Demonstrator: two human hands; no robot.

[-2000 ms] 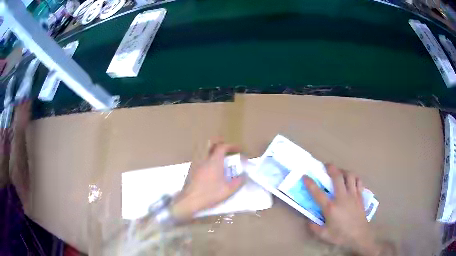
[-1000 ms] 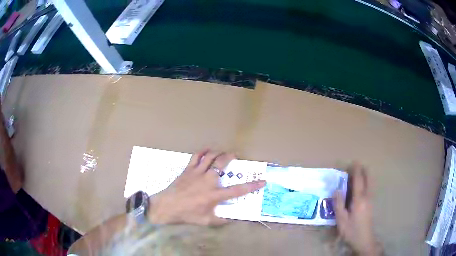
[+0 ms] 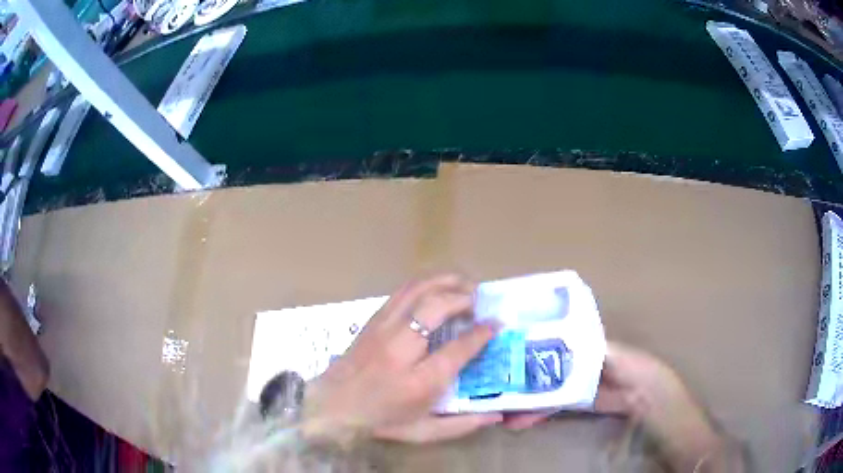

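A white retail box [image 3: 300, 346] with small dark icons lies on the brown cardboard bench cover, its right part hidden under my left hand. My left hand [image 3: 397, 365], with a ring and a watch, is closed around the box's right end and the near end of a whitish tray. The tray [image 3: 580, 346] sticks out to the right, with a light-blue insert [image 3: 488, 369] and a dark item [image 3: 547, 365] in it. My right hand [image 3: 638, 383] holds the tray's right end from behind and below. How far the tray is inside the box is hidden.
The green conveyor belt [image 3: 462, 88] runs behind the bench cover [image 3: 305, 249], carrying white boxes at left and right. A white post [image 3: 120, 111] stands at the left edge of the belt. White boxes [image 3: 827, 314] lie at the far right. Another person's arm [image 3: 20, 342] is at the left.
The tray's right end has moved left and looks raised towards me. My right hand has gone from its right edge to behind and under it. The boxes on the belt have shifted in view.
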